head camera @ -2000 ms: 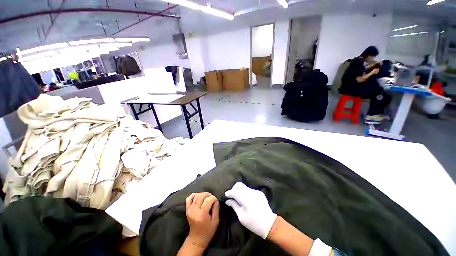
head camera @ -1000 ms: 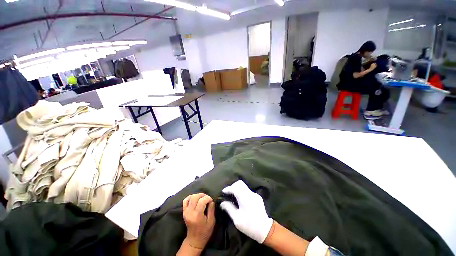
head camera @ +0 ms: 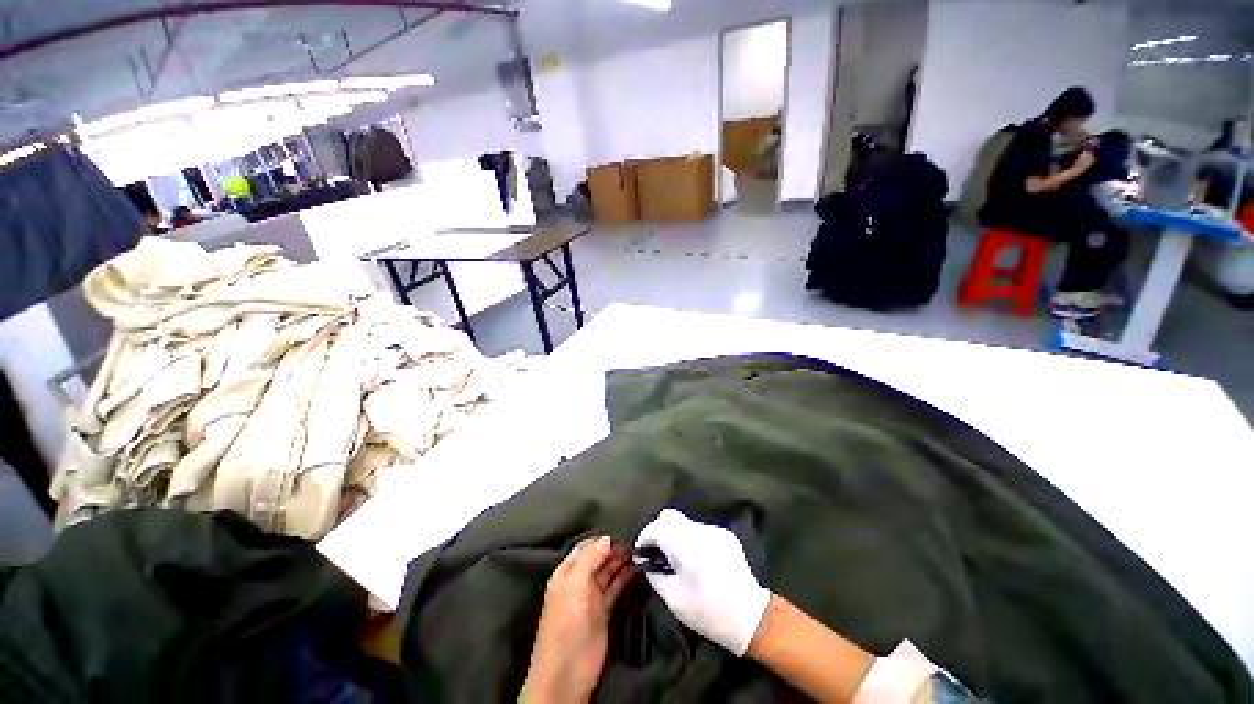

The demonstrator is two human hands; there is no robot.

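Observation:
A dark green jacket (head camera: 853, 509) lies spread over the white table (head camera: 550, 413) in front of me. My left hand (head camera: 575, 612), bare, pinches a fold of the jacket with its fingertips near the front edge. My right hand (head camera: 704, 580), in a white glove, is just right of it, nearly touching it. A small black tool, perhaps thread snips (head camera: 653, 558), shows between the gloved fingers, its tip at the pinched cloth. Most of the tool is hidden by the glove.
A heap of cream garments (head camera: 275, 392) stands left of the table, with a dark green garment pile (head camera: 179, 605) nearer me. Behind are a folding table (head camera: 481, 248), a black bundle (head camera: 880, 234), cardboard boxes (head camera: 674, 186), and a person seated on a red stool (head camera: 1005, 272).
My left hand has turned and its fingertips now point toward the glove. The black tool now shows in my gloved hand. The view has shifted slightly, so the background sits further right.

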